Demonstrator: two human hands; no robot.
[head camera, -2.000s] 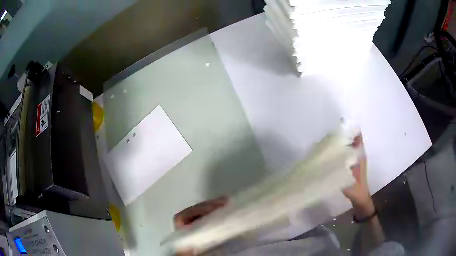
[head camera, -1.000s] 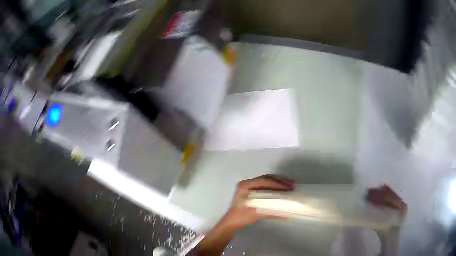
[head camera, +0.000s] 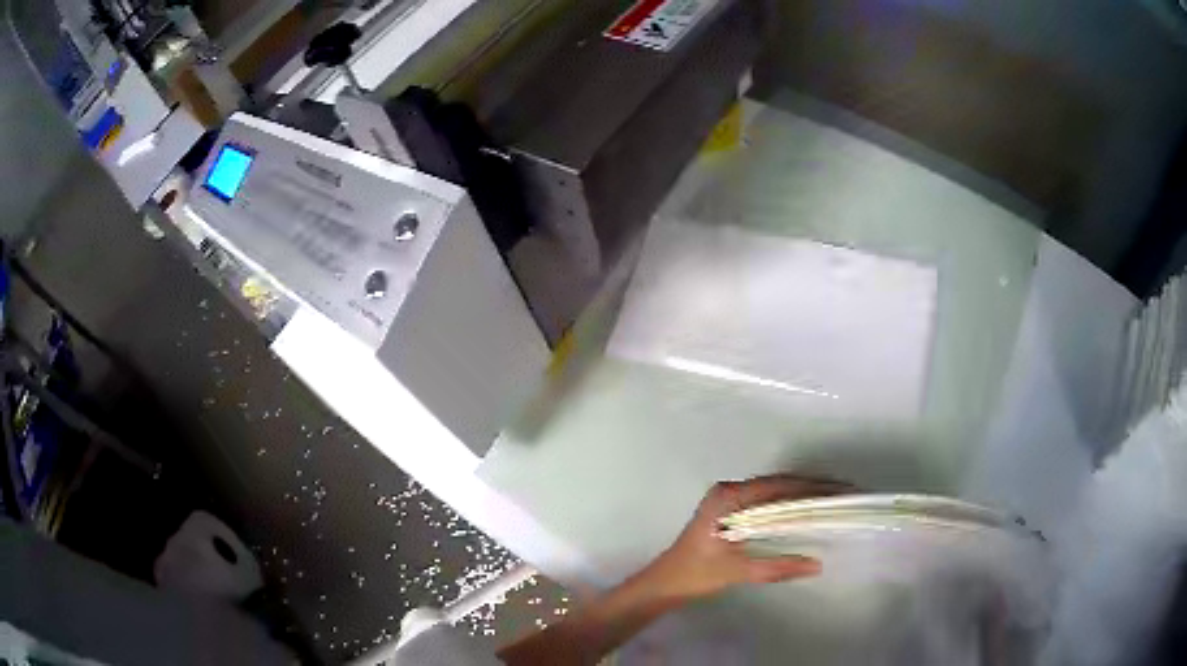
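Observation:
My left hand (head camera: 723, 549) grips the left end of a bundle of cut sheets (head camera: 885, 515), thumb and fingers on either side. The bundle is held edge-up and bowed, over the near part of the pale green mat (head camera: 625, 455). Its right end is blurred, and my right hand cannot be made out there. White cut sheets (head camera: 794, 312) lie flat on the mat beyond the bundle, with a bright raised edge along their near side. The tall sheet stack (head camera: 1152, 377) is cut off at the right edge.
The dark sheet-cutting machine (head camera: 612, 104) stands at the mat's far left. The white control box (head camera: 430, 299), with a blue screen and two round buttons, sits on the bench's left side. Waste chips (head camera: 378, 520) cover the floor at lower left. A grey strip borders the mat's back.
The view has swung left, bringing the control box and floor into fuller view. Sheet material seen at the machine's front a second ago now lies on the mat. My right hand has dropped from sight.

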